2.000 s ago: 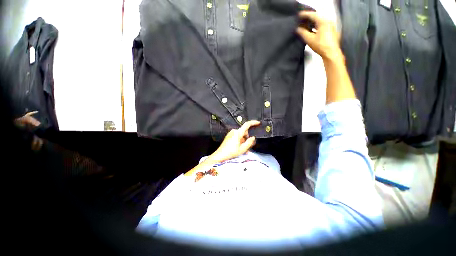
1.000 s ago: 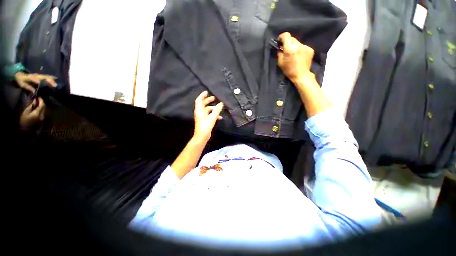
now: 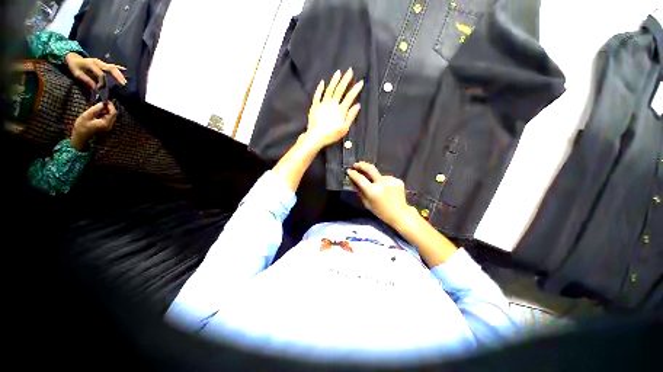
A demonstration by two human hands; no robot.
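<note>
A dark grey denim shirt (image 3: 407,109) lies front up on a white table, with a button placket down its middle and a chest pocket (image 3: 459,35) with a yellow emblem. My left hand (image 3: 334,110) lies flat on the sleeve at the left, fingers spread. My right hand (image 3: 382,192) is at that sleeve's cuff (image 3: 339,171), its fingers bent at the cuff edge beside a metal button. Whether it pinches the cloth or holds a small tool is hidden. The other sleeve lies bent on the right, with buttons near its cuff.
Another dark shirt (image 3: 603,167) lies on the white table (image 3: 211,58) at the right. A further shirt (image 3: 120,40) lies at the upper left. At the far left, a person in green patterned sleeves (image 3: 62,167) holds something small and dark.
My left hand has moved onto the sleeve and spread flat. My right hand has come down from the shirt's upper right to the left cuff. The view has turned and shifted; the coworker shows more.
</note>
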